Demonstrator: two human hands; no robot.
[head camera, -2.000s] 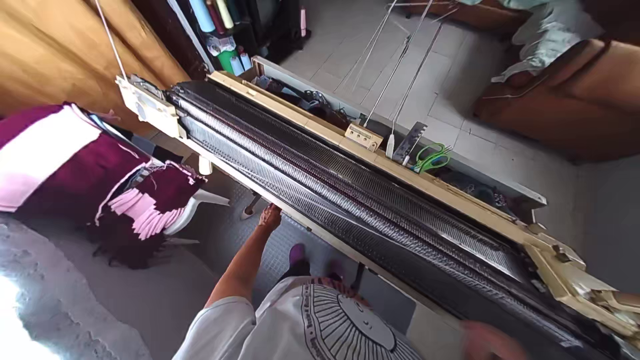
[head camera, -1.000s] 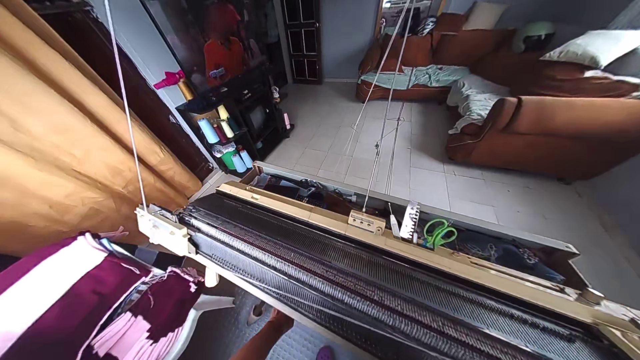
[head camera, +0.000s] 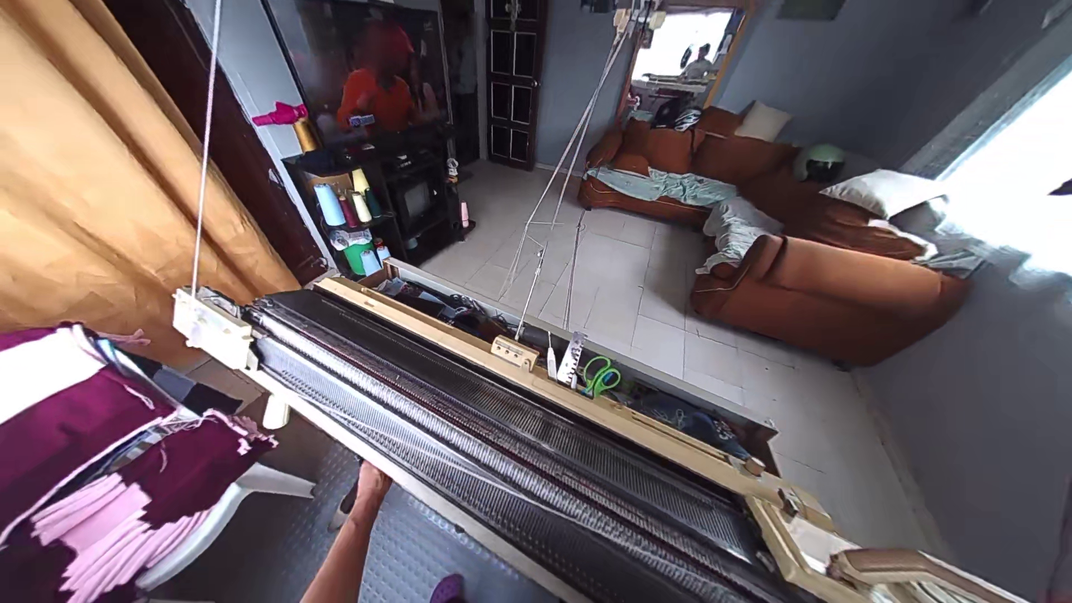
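A flatbed knitting machine (head camera: 502, 435) runs diagonally across the head view, with dark needle beds and a beige rail. My left hand (head camera: 373, 479) is at its near lower edge, fingers under the edge and hidden, so its grip cannot be told. My right hand is out of view. The machine's carriage (head camera: 825, 544) with a brown handle stands at the right end. A cream end piece (head camera: 213, 328) with a taut yarn rising from it is at the left end. Green-handled scissors (head camera: 601, 377) and a white toothed comb (head camera: 572, 360) stand behind the rail.
Maroon, pink and white knitted pieces (head camera: 126, 469) lie over a white plastic chair (head camera: 201, 536) at left. Yarn strands rise above the machine. Behind are yarn cones (head camera: 329, 205) on a black shelf, a television (head camera: 368, 67), an orange curtain (head camera: 109, 151) and a brown sofa (head camera: 837, 293).
The view has tilted up to the room. A blurred hand at the lower right two seconds ago is out of view now. My left hand remains at the machine's near edge.
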